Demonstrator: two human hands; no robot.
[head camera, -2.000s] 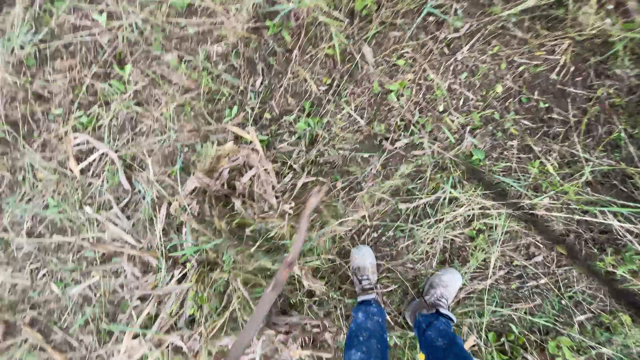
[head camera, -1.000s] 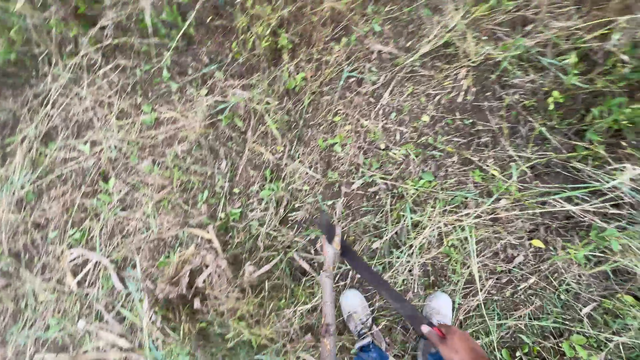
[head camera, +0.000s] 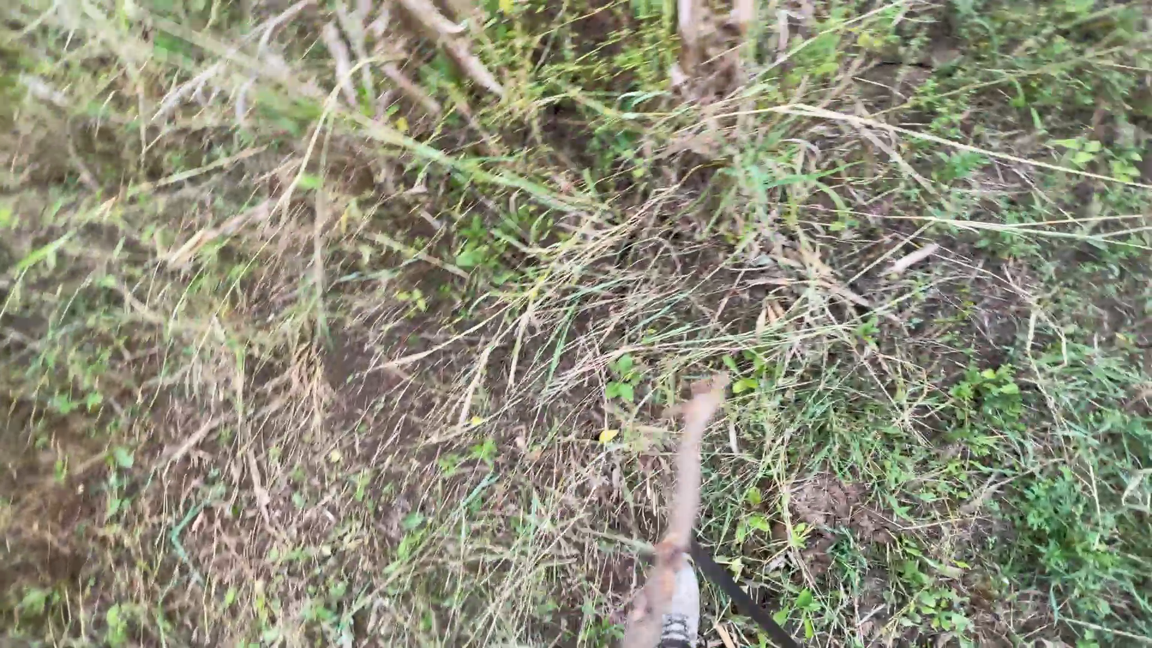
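Observation:
Neither of my hands shows in the head view. A rough wooden stick, blurred, rises from the bottom edge, right of the middle, and ends in a knobby tip. A dark, narrow blade slants from beside the stick down to the bottom edge; its handle is out of frame. Partly behind the stick is the pale toe of a shoe. What holds the stick and the blade is hidden below the frame.
Tangled dry and green grass covers the ground. Thicker dry stalks stand at the top. Low leafy weeds grow at the right, and a patch of bare soil lies right of the stick.
The view has shifted to other ground. The hand at the blade's handle one second ago is out of frame. The blade has moved lower, away from the stick's tip.

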